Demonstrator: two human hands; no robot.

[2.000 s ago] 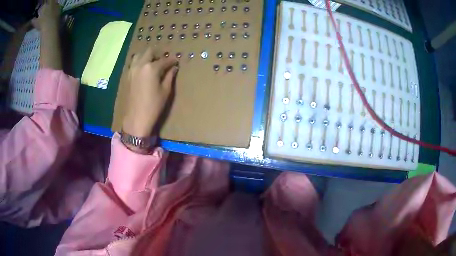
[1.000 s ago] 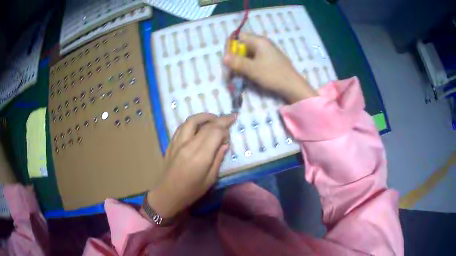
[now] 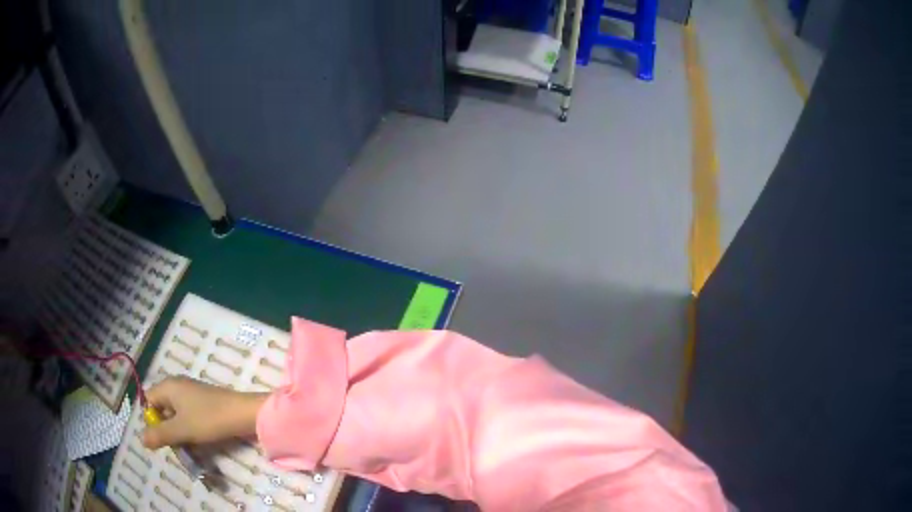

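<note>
My right hand (image 3: 195, 412), in a pink sleeve, is closed around the wired tool (image 3: 153, 414). The tool's yellow handle shows between thumb and fingers, and its grey end points down over the white slotted foam tray (image 3: 200, 368). A red cable (image 3: 128, 362) runs from the tool to the left. Small round metal components (image 3: 268, 499) sit in slots at the tray's near edge. Whether the tool's tip touches one cannot be told. My left hand is not in view.
A filled slotted tray (image 3: 110, 290) and a printed sheet (image 3: 95, 425) lie at the left. A pale post (image 3: 172, 110) stands at the bench's back edge by a grey partition (image 3: 300, 90). Beyond are a wheeled rack (image 3: 508, 52) and a blue stool (image 3: 620, 30).
The view has swung right and up, so the tray lies at the lower left. The left hand and brown board have left the picture. The right hand still holds the tool over the tray.
</note>
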